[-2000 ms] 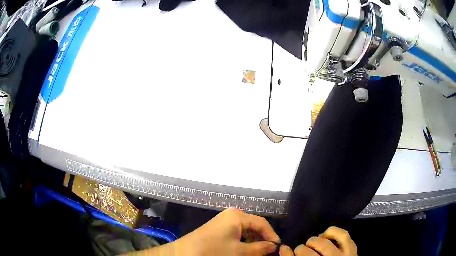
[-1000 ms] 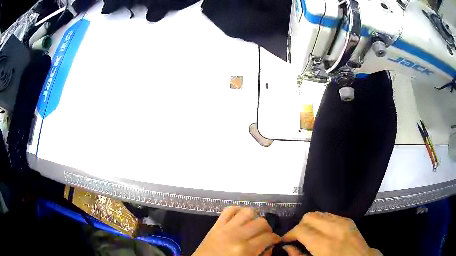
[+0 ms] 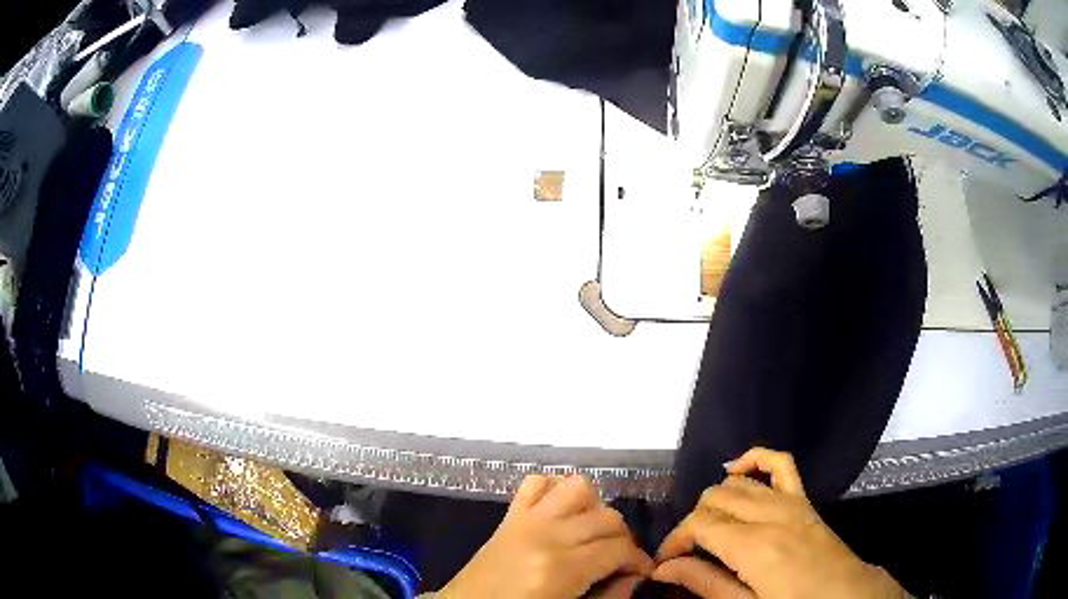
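Note:
A long black fabric panel (image 3: 814,316) lies from under the machine head down over the table's front edge. My left hand (image 3: 550,541) and my right hand (image 3: 761,532) meet at the bottom of the view, just past that edge. Their fingertips pinch the dark cloth, close together. The pinched part is mostly hidden by the fingers and cut off by the frame's lower edge.
The white sewing machine head (image 3: 761,70) stands at the upper right. Thread snips (image 3: 1003,334) lie right of the panel. More black cloth (image 3: 586,53) lies at the back. A measuring tape strip (image 3: 387,460) runs along the front edge. A blue bin (image 3: 381,559) is below.
The panel's lower part has shifted slightly left. My right hand has moved up a little and its fingers have changed position. My left hand stays close beside it, still pinching cloth.

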